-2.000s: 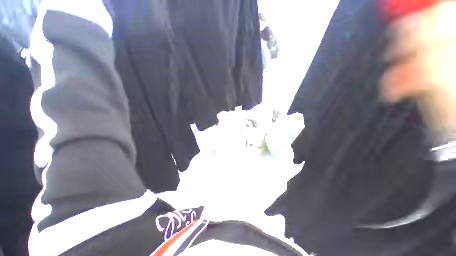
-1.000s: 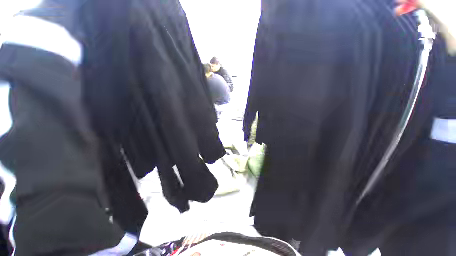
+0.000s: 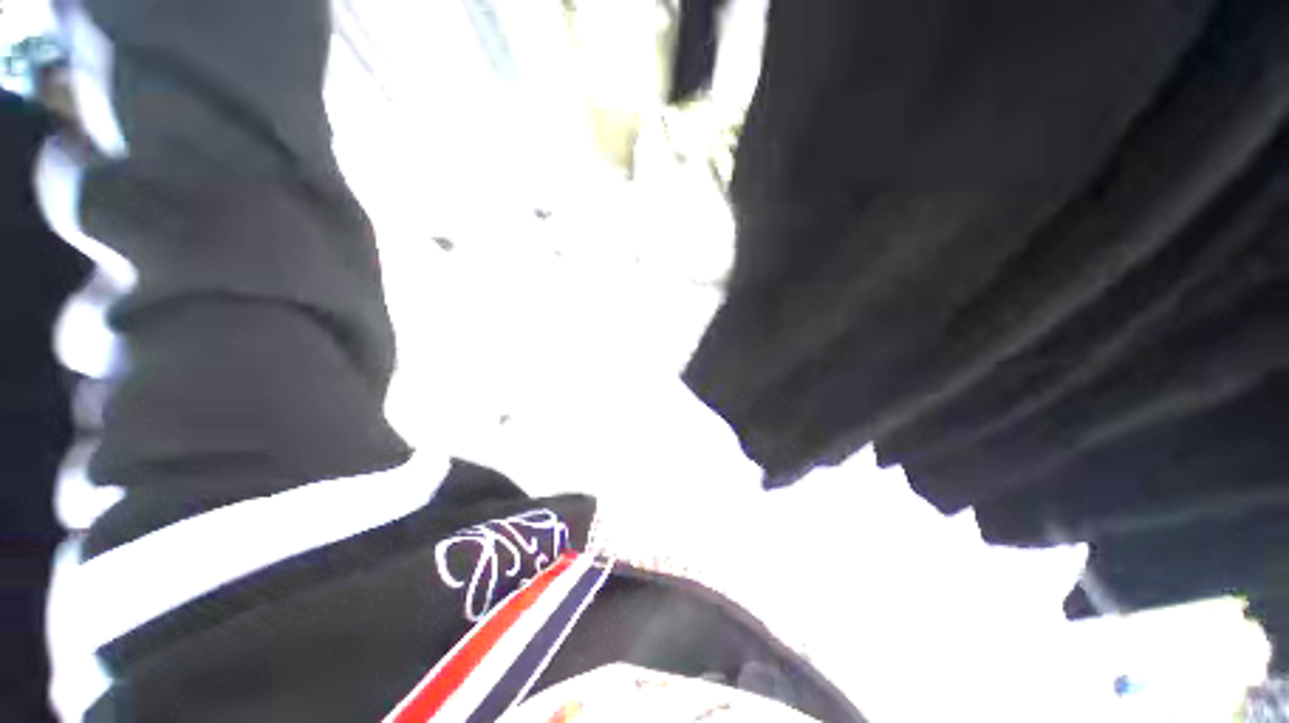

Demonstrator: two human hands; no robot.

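Note:
Black garments (image 3: 961, 240) hang from the top right, their stepped lower edges running down to the right. My left sleeve (image 3: 233, 283), dark with white bands, reaches up along the left side to the top edge. My left hand is out of the picture beyond that edge. My right hand is not in view, and no red tool or hose shows.
The floor (image 3: 566, 353) between sleeve and garments is overexposed white with a few small dark specks. Pale, blurred greenish shapes and a narrow dark strip (image 3: 694, 50) are at the top centre. Another dark surface (image 3: 36, 424) lies along the far left edge.
The black garments on the left have left the view. The right-hand garments now slant to the right with their lower edges higher. My right hand, the red tool and the hose have gone out of view.

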